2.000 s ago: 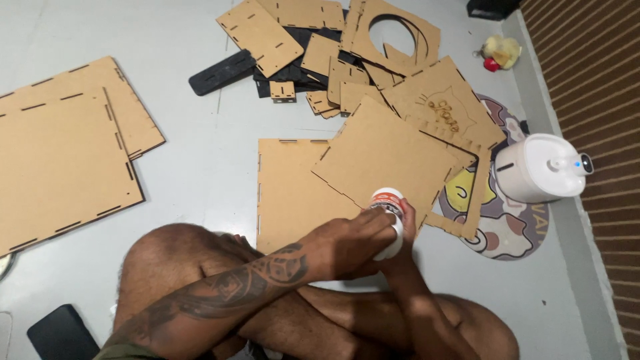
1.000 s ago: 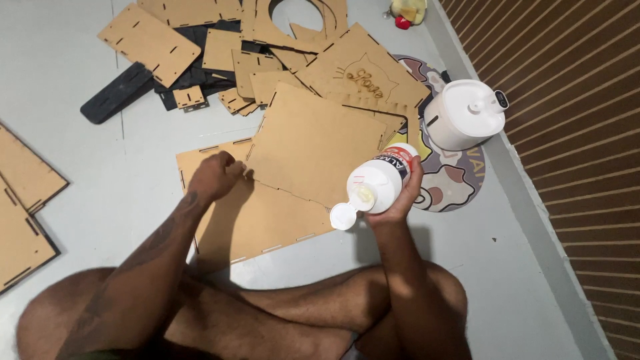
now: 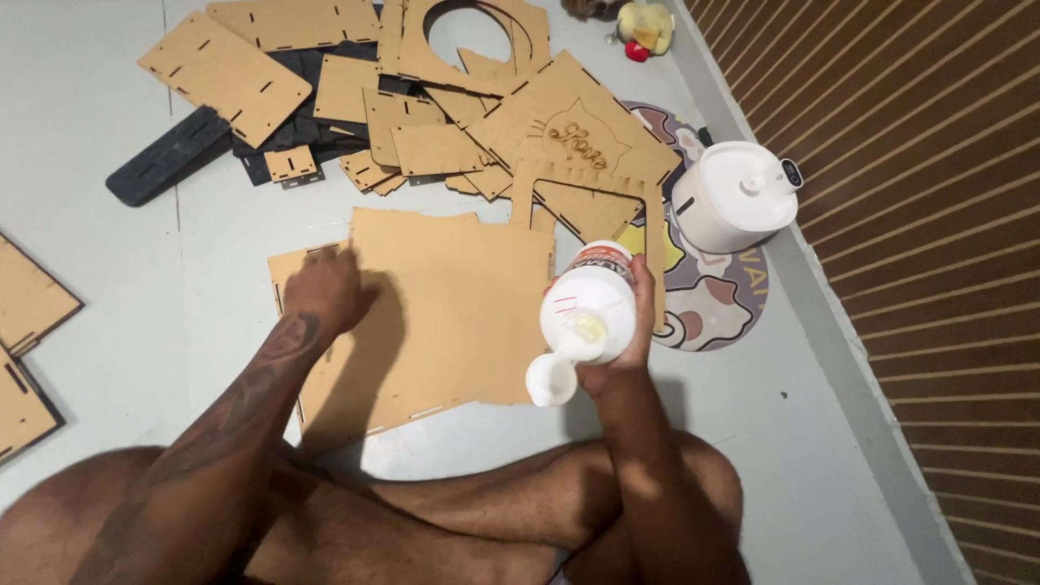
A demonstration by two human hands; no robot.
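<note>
In my right hand (image 3: 638, 317) is a white plastic bottle (image 3: 589, 305) with a printed label; its flip cap (image 3: 552, 379) hangs open towards me, and yellowish residue shows around the spout. My left hand (image 3: 329, 288), slightly blurred, is over the left edge of a fibreboard panel (image 3: 455, 301), fingers bent; whether it grips the panel's edge cannot be told. This panel lies over another slotted panel (image 3: 313, 390) on the floor. Beyond them is a pile of slotted boards, among them a panel engraved with a cat outline (image 3: 577, 134) and a board with a round cutout (image 3: 398, 49).
More slotted boards (image 3: 28, 301) lie at the far left. A black rounded piece (image 3: 166, 158) touches the pile. To the right, a white pet water fountain (image 3: 731, 199) stands on a patterned round mat (image 3: 715, 313) near the slatted wall (image 3: 934, 203). A yellow plush toy (image 3: 646, 28) lies behind.
My hands, together at the bottle two seconds ago, are now apart, with the left over the panel's left side. The upper panel has turned and now lies squarer to me. The bottle's open cap now shows.
</note>
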